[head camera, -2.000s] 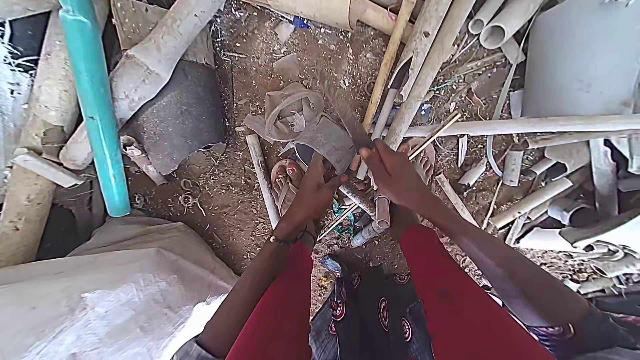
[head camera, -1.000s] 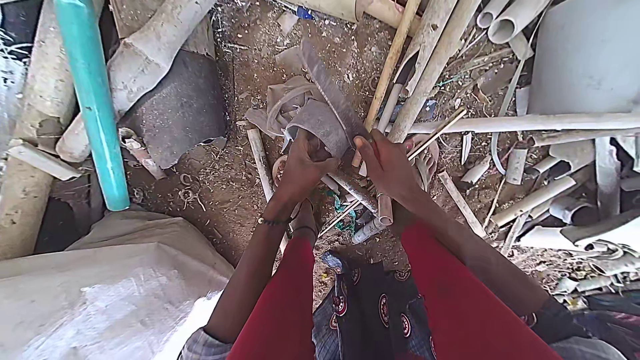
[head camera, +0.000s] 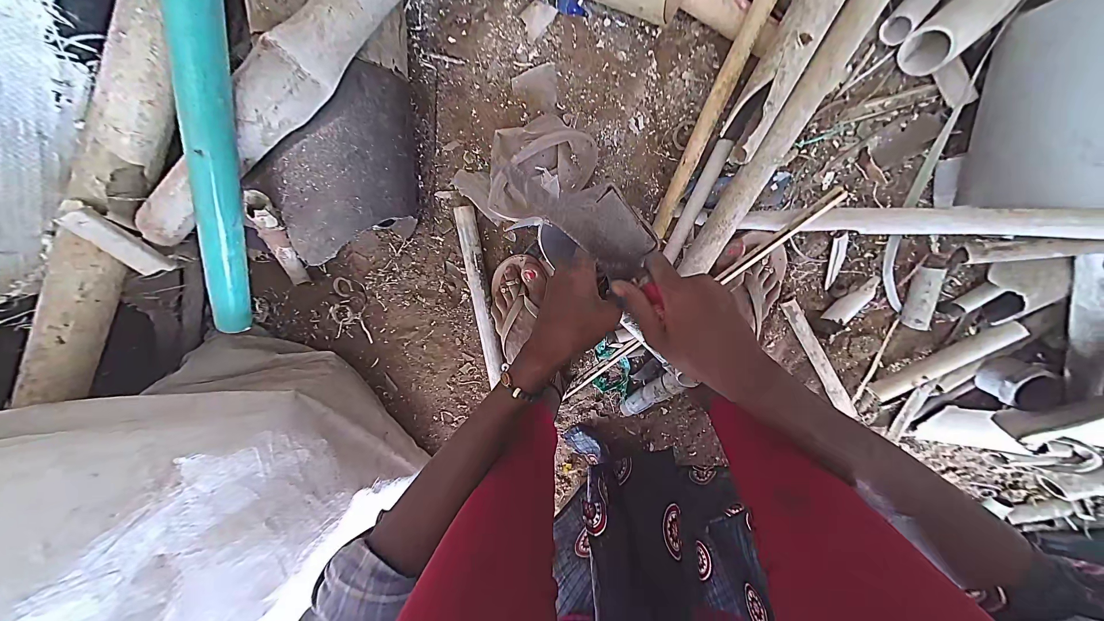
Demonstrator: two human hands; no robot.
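My left hand (head camera: 573,312) grips the lower edge of a curved grey piece, apparently cut plastic pipe (head camera: 608,231), near the middle of the view. Close on its right, my right hand (head camera: 690,321) is closed around a tool; a bit of red (head camera: 653,297), perhaps its handle, shows between the fingers. The tool's blade is hard to tell apart from the grey piece. Just beyond the piece, a crumpled pale bag or cloth (head camera: 543,155) lies on the dirt. Beneath the hands are thin sticks and a short grey pipe (head camera: 653,393).
Sandalled feet stand on both sides of the hands, the left sandal (head camera: 517,319) beside a pale pipe (head camera: 477,289). Long pipes (head camera: 776,147) and offcuts lie at the right. A teal pipe (head camera: 207,164) and a dark curved sheet (head camera: 345,172) are at the left, above a pale tarp (head camera: 216,431).
The dark blade that rose from my right hand above the grey piece no longer stands up there. My right hand has come nearer to my left hand.
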